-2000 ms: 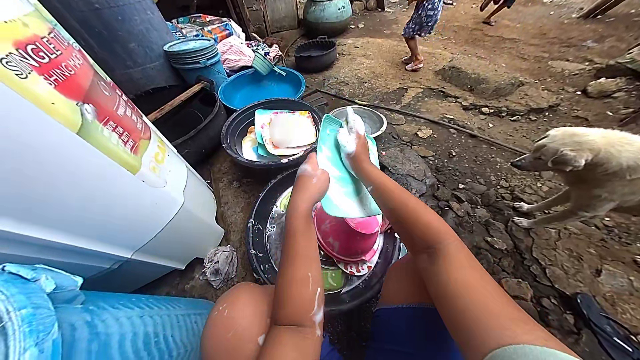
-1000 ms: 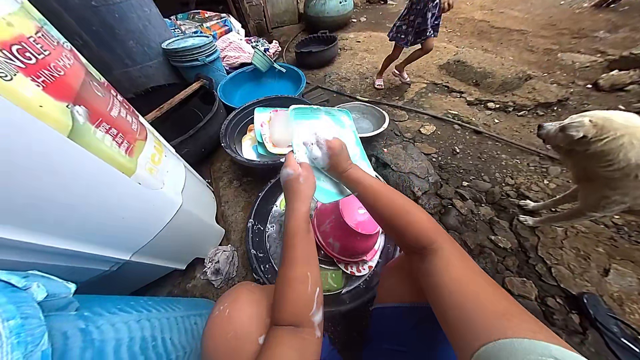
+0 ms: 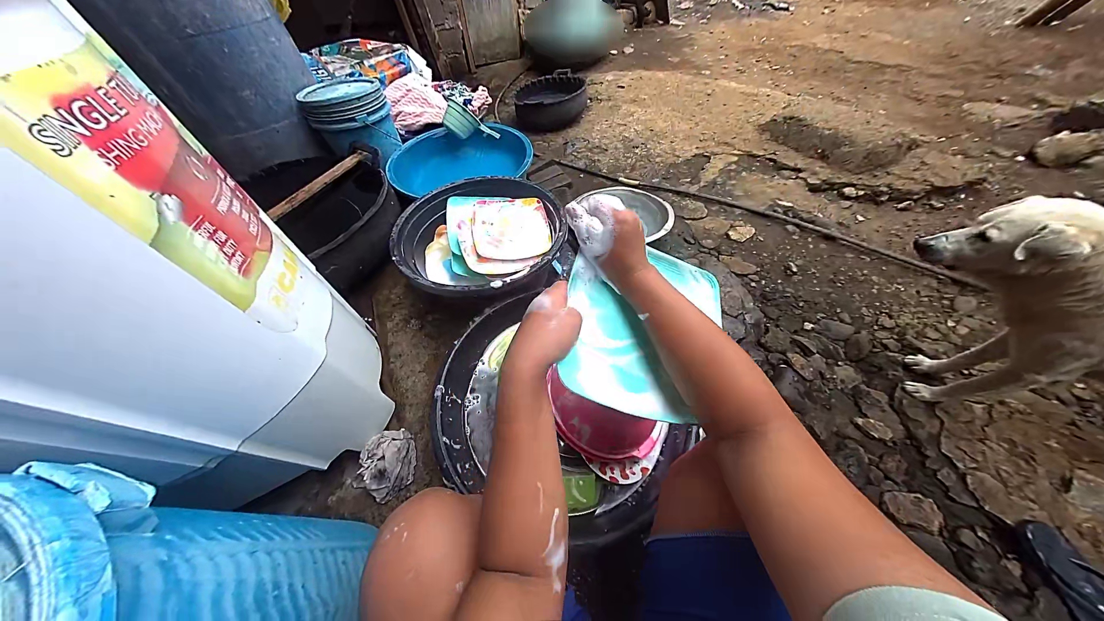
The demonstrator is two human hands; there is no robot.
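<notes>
A soapy light-blue plastic tray or plate is tilted above the near black basin, with my left hand gripping its left edge. My right hand, covered in suds, is at its upper left corner; what lies in that palm is hidden by foam and fingers. Beneath the tray, a pink bowl rests on a red-and-white plate in the near black basin. A green dish lies beside them in soapy water. Behind, a second black basin holds several stacked plates.
A white washing machine stands close on my left. A blue basin, a metal bowl and a lidded bucket are farther back. On the right, a pale dog faces left over stony ground, where a hose runs.
The tray, flatter one second ago, is now tilted nearer me, and my right hand has moved to its upper corner. The person walking at the back has gone out of view.
</notes>
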